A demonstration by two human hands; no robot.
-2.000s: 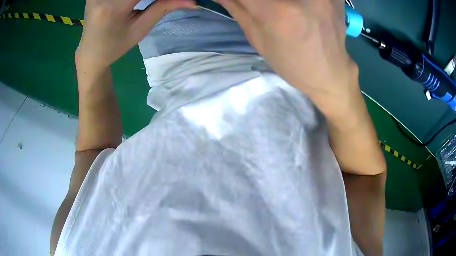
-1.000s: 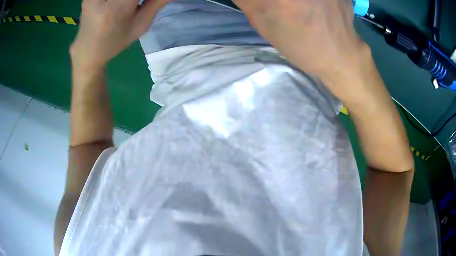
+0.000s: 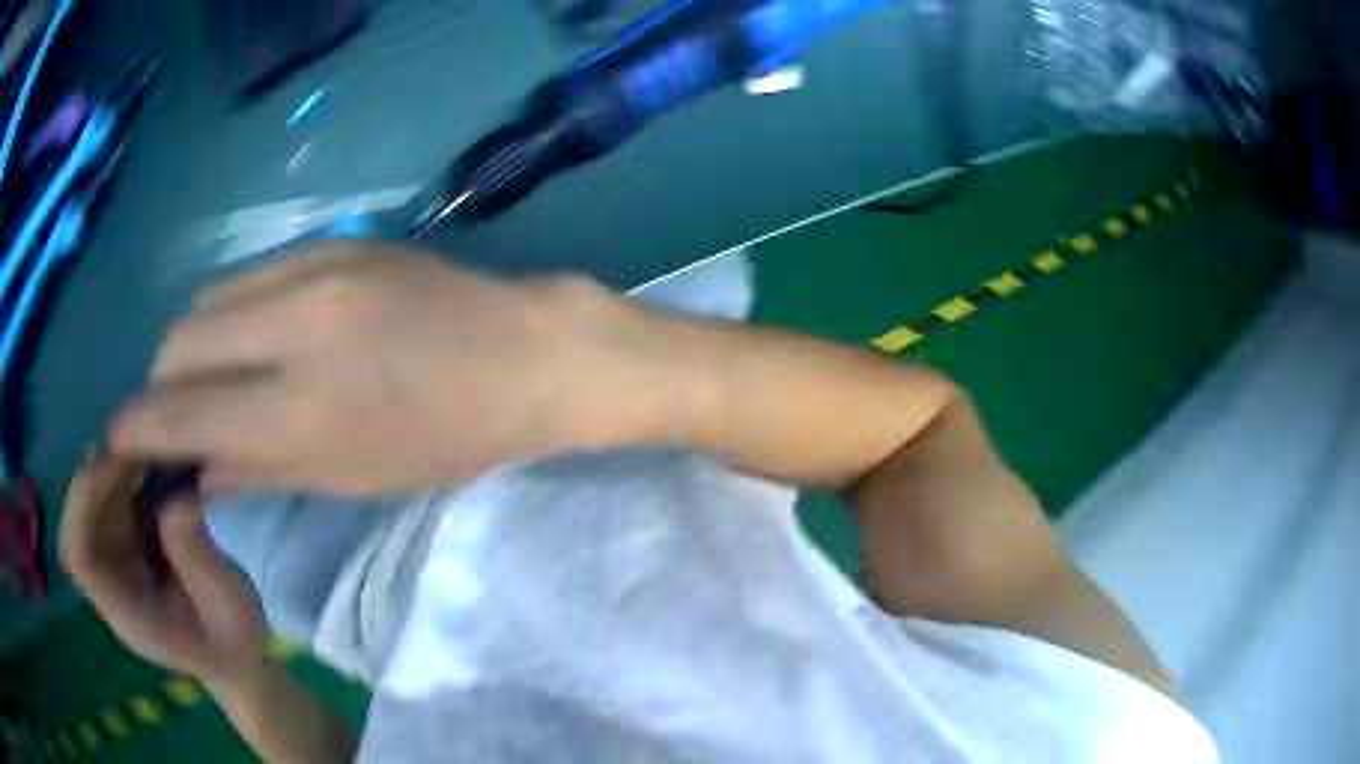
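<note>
My right hand [image 3: 366, 366] shows its back at the left of the view, fingers bent over my left hand [image 3: 157, 575]. My left hand is lower, its fingers curled around a small dark piece [image 3: 169, 484], mostly hidden between the two hands. The view is blurred, so its shape and my right fingertips cannot be made out. A blue-and-black electric screwdriver [image 3: 597, 112] lies on the bench [image 3: 835, 142] above my right hand. A light blue bit of something [image 3: 352, 227] shows near its tip.
Long light blue and black handles [image 3: 57, 246] lie at the left edge. A red item [image 3: 20, 537], likely scissors, is below them. A crinkled clear plastic bag [image 3: 1141, 67] is at top right. Green floor with yellow-and-black tape [image 3: 1002, 287] shows beyond the bench edge.
The view has swung to the right and up, bringing in more bench, the handles and the bag. Both hands now appear lower left and close together. The screwdriver appears further left.
</note>
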